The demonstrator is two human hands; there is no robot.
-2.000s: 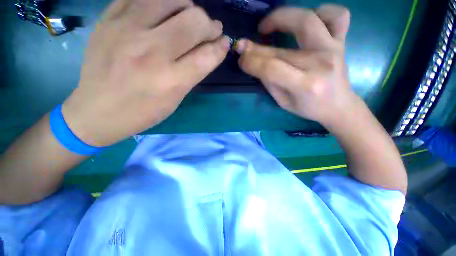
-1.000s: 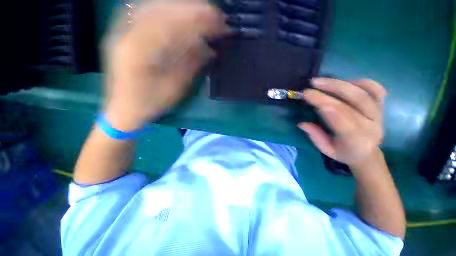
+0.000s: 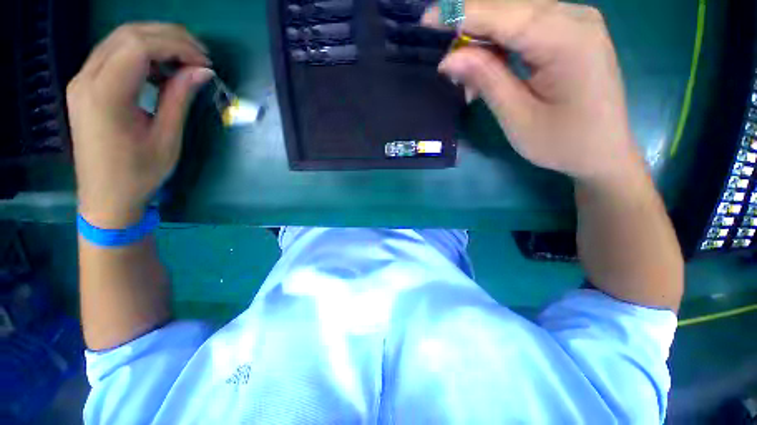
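My left hand [image 3: 137, 116] pinches thin wires at its fingertips. A white battery cell with a yellow end [image 3: 241, 113] hangs from them, left of the black assembly tray [image 3: 357, 112]. My right hand [image 3: 539, 91] is over the tray's upper right; its thumb and index finger hold a piece with a green circuit board [image 3: 451, 10] and a yellow end. A board with a yellow-and-white cell [image 3: 413, 148] lies in the tray's lower right. Black housings [image 3: 324, 33] sit in two columns in the tray's upper part.
A long black tray with bright rows [image 3: 735, 203] stands at the far right. Another black tray with dark rows [image 3: 37, 91] is at the far left. A dark object [image 3: 548, 246] lies below the bench's front edge, right of my body. Green mat surrounds the trays.
My right hand has moved up from the tray's lower right, where a board with a cell now lies. My left hand has moved left, and a cell now shows hanging from its fingers.
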